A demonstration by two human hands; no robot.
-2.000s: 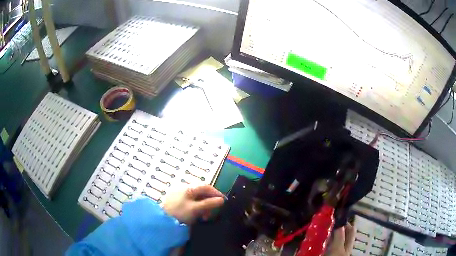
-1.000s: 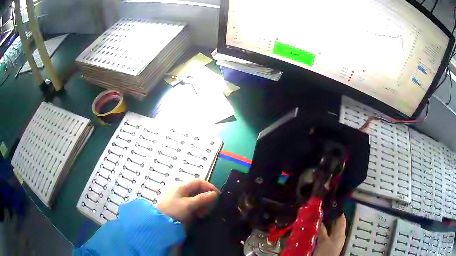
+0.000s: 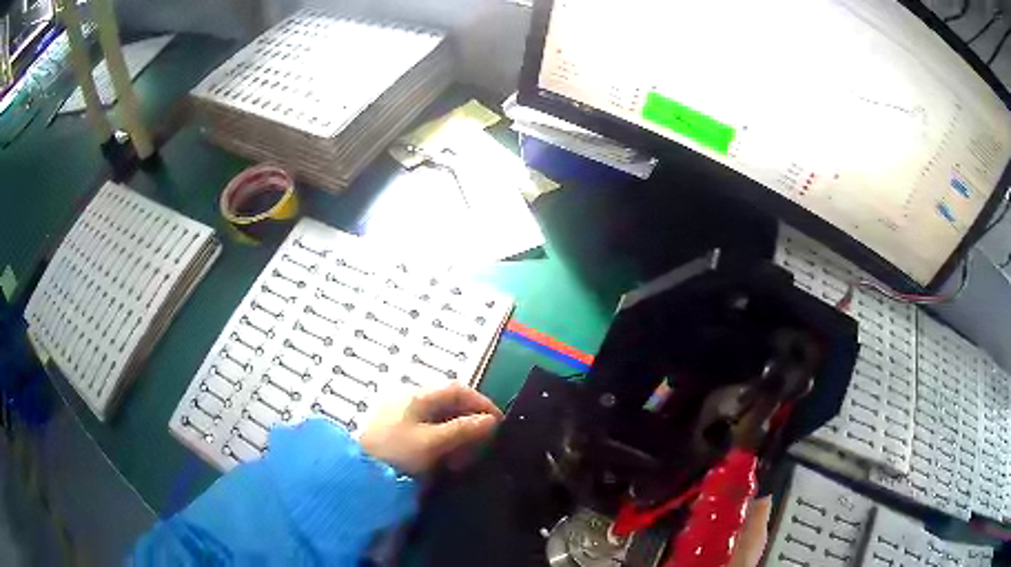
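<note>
The black test fixture (image 3: 710, 366) stands at the lower right, with its red clamp handle (image 3: 715, 515) pointing down toward me. The round silver nest (image 3: 585, 540) shows low at its front. My left hand (image 3: 438, 426) is at the fixture's left edge, over the near right corner of a pale component tray (image 3: 322, 343). Its thumb and fingers are close together; whether they pinch a small part cannot be seen. My right hand (image 3: 756, 534) is just right of the clamp handle, mostly hidden behind it and cut off by the bottom edge.
A monitor (image 3: 776, 100) with a green result box fills the upper right. A tray stack (image 3: 322, 89), a tape roll (image 3: 258, 199) and paper slips (image 3: 477, 199) lie at the back left. More trays lie at far left (image 3: 116, 288) and right of the fixture (image 3: 887, 388).
The camera view shifts slightly between frames. My left hand stays beside the fixture with its fingers together. Less of my right hand shows than one second ago. The green result box stays on.
</note>
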